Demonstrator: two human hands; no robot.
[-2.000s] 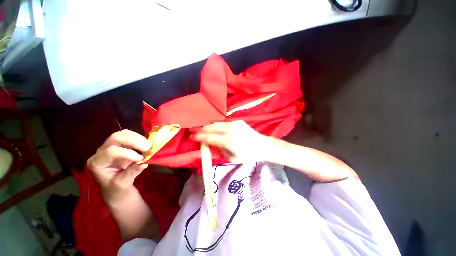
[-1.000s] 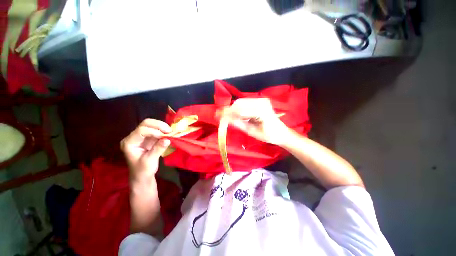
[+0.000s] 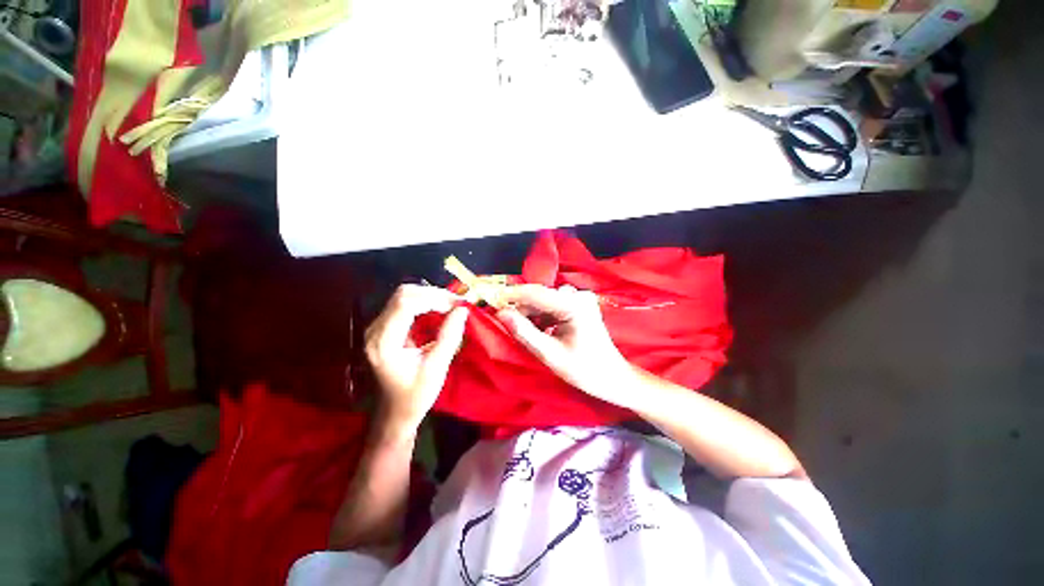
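A bright red garment piece [image 3: 653, 275] lies bunched over my lap, below the table's front edge. A short yellow-gold trim [image 3: 463, 272] sticks up between my fingertips. My left hand [image 3: 414, 343] pinches the red cloth at its left edge, thumb and forefinger together. My right hand [image 3: 563, 332] is close beside it, thumb and fingers on the cloth and trim. The fingertips of both hands nearly meet. Whether a small tool is between them is too blurred to tell.
The white table [image 3: 401, 172] holds black-handled scissors [image 3: 819, 143], a phone [image 3: 661, 57] and part of a cream machine [image 3: 790, 34]. Red and yellow-gold strips [image 3: 128, 115] hang at its left end. A red cloth pile [image 3: 269, 481] lies low left, beside a carved wooden chair [image 3: 137, 332].
My left hand has moved right, towards my right hand. The long yellow-gold strip that hung from my right hand no longer hangs down. The view has shifted, showing more of the table.
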